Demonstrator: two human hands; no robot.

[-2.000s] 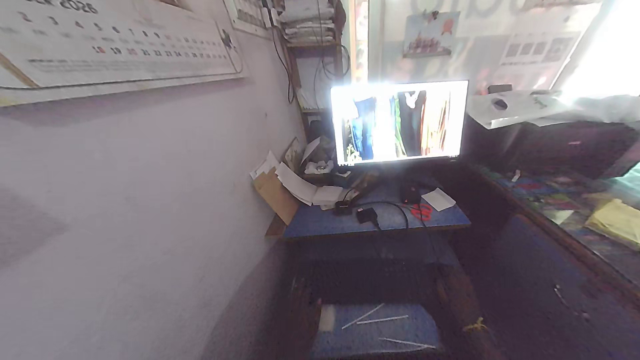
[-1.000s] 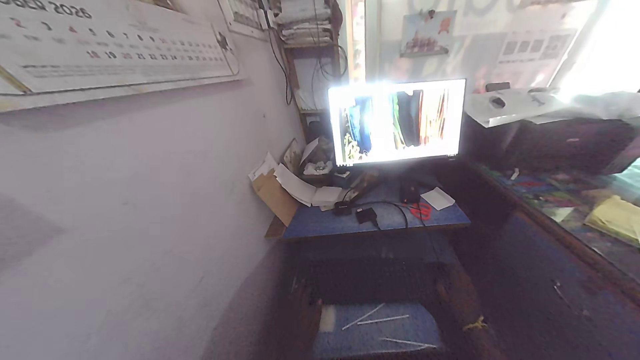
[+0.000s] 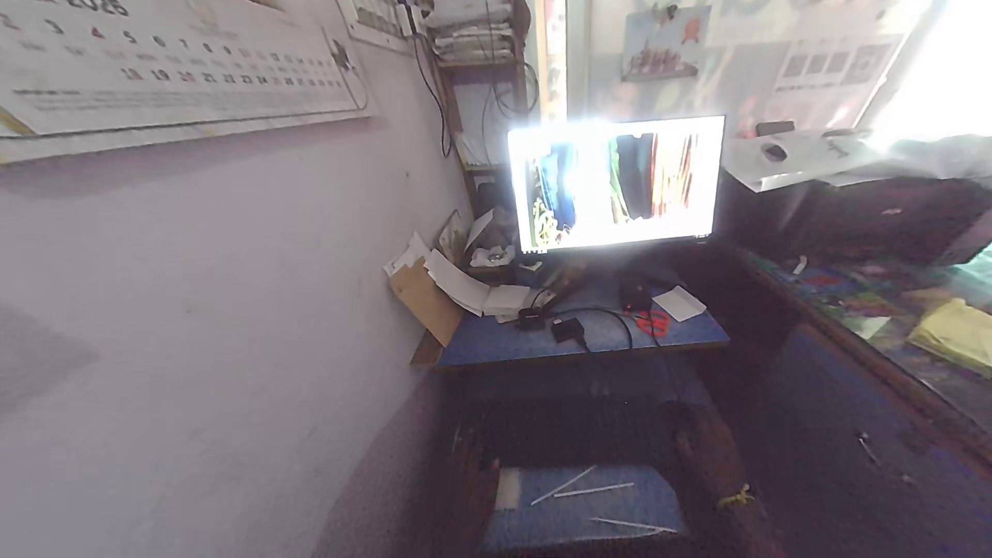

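Note:
A monitor [image 3: 620, 186] with a lit screen stands at the back of a blue-topped desk [image 3: 496, 341]. Below the desk's front edge is a very dark area, perhaps a keyboard [image 3: 581, 415]. My left hand [image 3: 469, 449] is dim at its left side. My right hand [image 3: 694, 434] is at its right side, with a yellow thread [image 3: 736, 496] around the wrist or forearm. Shadow hides the fingers of both hands, and whether they hold anything cannot be told. Between my forearms lies a blue surface [image 3: 589, 511] with several thin white sticks [image 3: 593, 490].
Black adapters [image 3: 570, 331] with cables, red-handled scissors [image 3: 652, 322] and a folded white paper [image 3: 680, 303] lie on the desk. Papers and a brown card [image 3: 426, 302] lean by the left wall. A printer-like machine [image 3: 891, 217] and yellow cloth or paper [image 3: 957, 335] are at right.

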